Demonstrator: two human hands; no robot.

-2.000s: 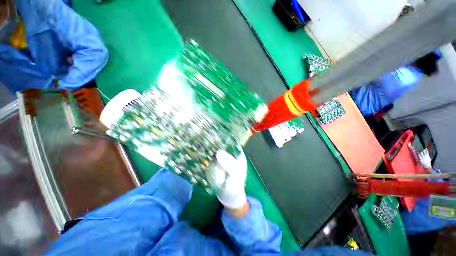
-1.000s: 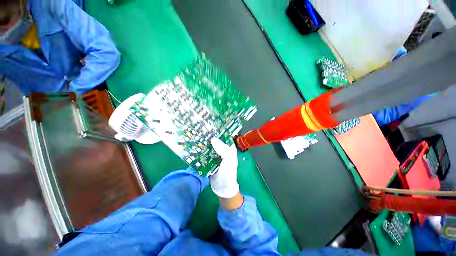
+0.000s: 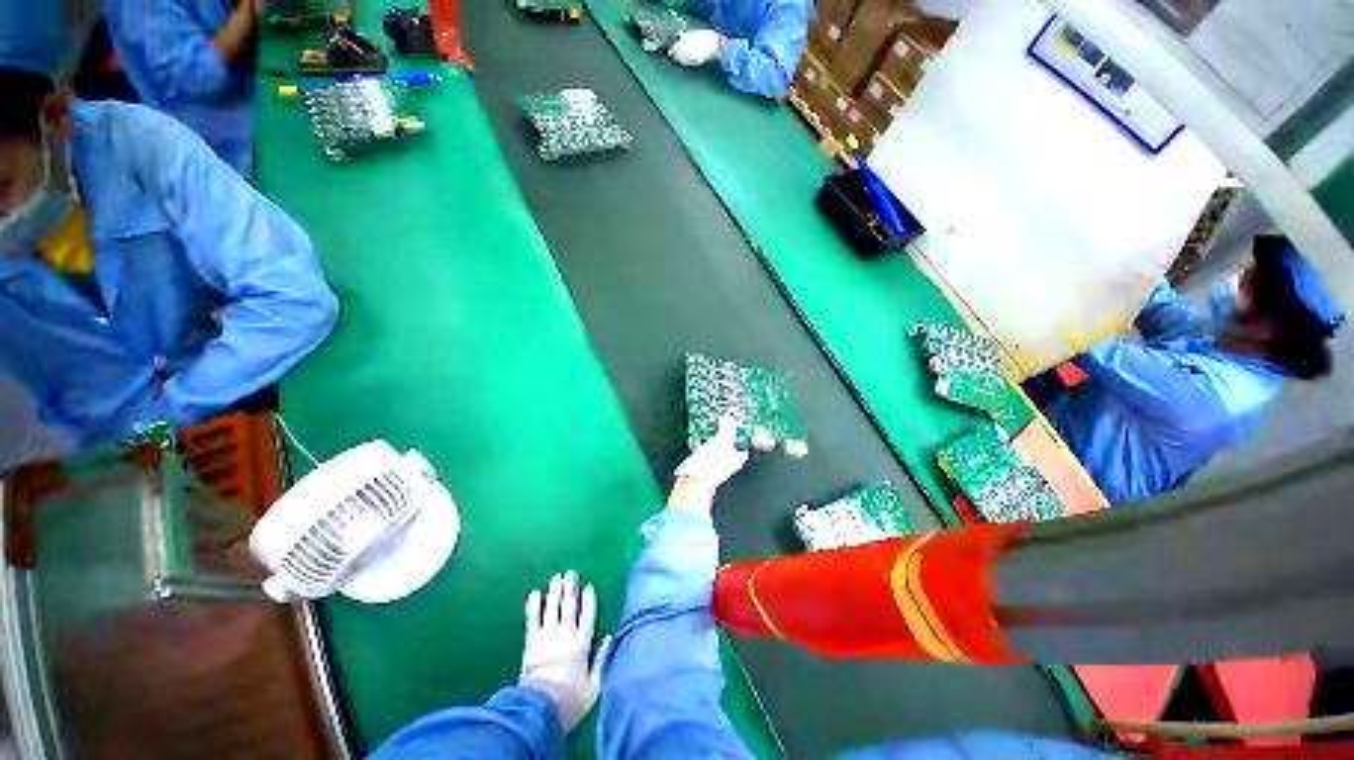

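Note:
A populated green circuit board (image 3: 740,398) is low over or on the dark conveyor belt (image 3: 624,267); I cannot tell if it fully rests there. My right hand (image 3: 713,457), in a white glove, reaches out with its fingers closed on the board's near edge. My left hand (image 3: 561,646), also white-gloved, is empty, palm down with fingers spread, over the green bench (image 3: 475,356). Another circuit board (image 3: 854,517) lies nearer on the belt, partly behind the red-orange sleeve of a grey pole.
A white fan (image 3: 357,527) stands on the bench at left. The red-sleeved pole (image 3: 876,594) crosses from the right. More boards lie on the far belt (image 3: 576,123) and right bench (image 3: 962,368). A black bin (image 3: 869,211) and several people in blue are around the line.
The held board has moved forward and away from me, from over the bench to the belt, with my right hand. My left hand now shows, empty. The view has shifted, showing more of the far line.

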